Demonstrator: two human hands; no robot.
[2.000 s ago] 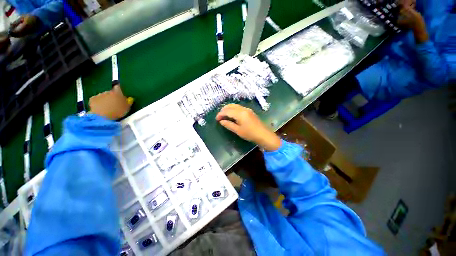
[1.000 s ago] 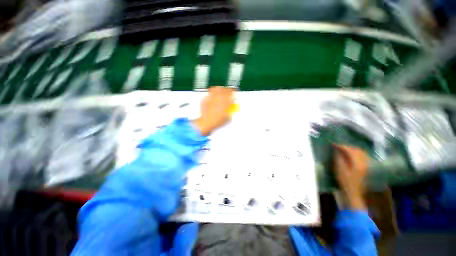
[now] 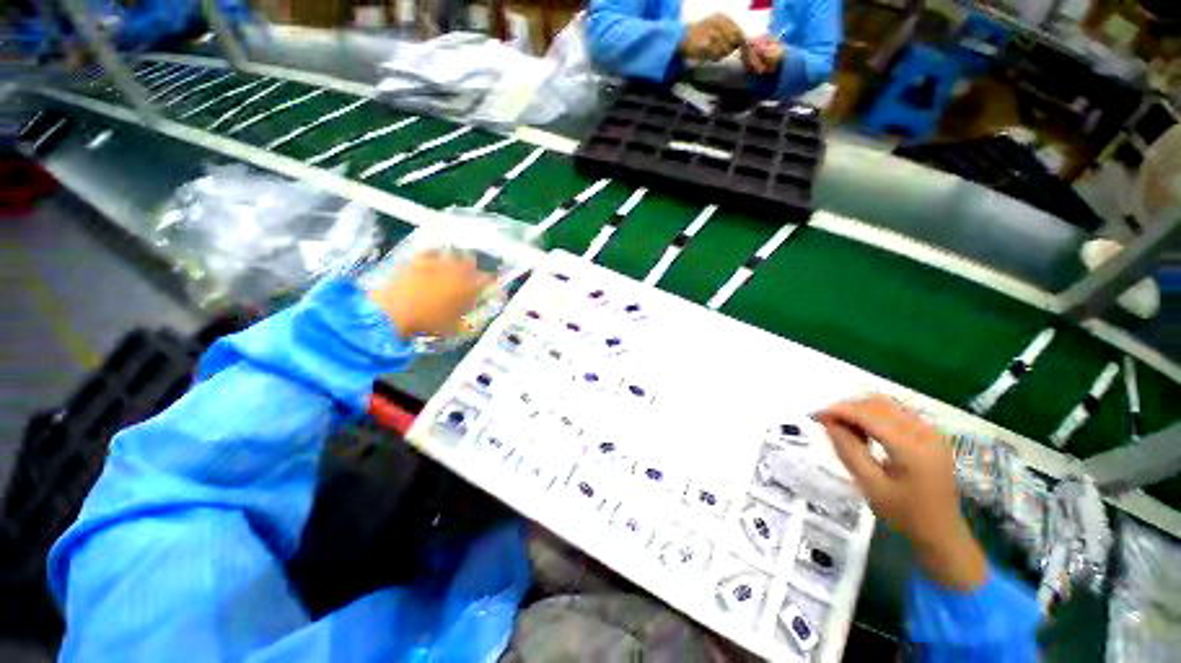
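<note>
The white compartment tray (image 3: 699, 376) lies slanted in front of me. Watch heads (image 3: 587, 490) with dark oval windows sit in many of its pockets. My left hand (image 3: 438, 293) is beyond the tray's left end, over a clear plastic bag (image 3: 512, 240); its fingers are curled and blurred, and I cannot tell what they hold. My right hand (image 3: 900, 473) is over the tray's right end, fingertips beside a pocket with a watch head and white strips; its grip is unclear. A heap of white straps (image 3: 1068, 531) lies right of the tray. No yellow tool shows.
Assembled watches (image 3: 683, 244) lie across the green conveyor belt (image 3: 855, 304). A black compartment tray (image 3: 706, 149) stands beyond, before a person's hands (image 3: 732, 42) and blue sleeves. More crinkled bags (image 3: 259, 233) lie at left. A grey post slants at right.
The view has swung and sharpened. My left hand has moved from the tray's back edge to the bags at its left end. My right hand has moved from beside the tray to over its right end.
</note>
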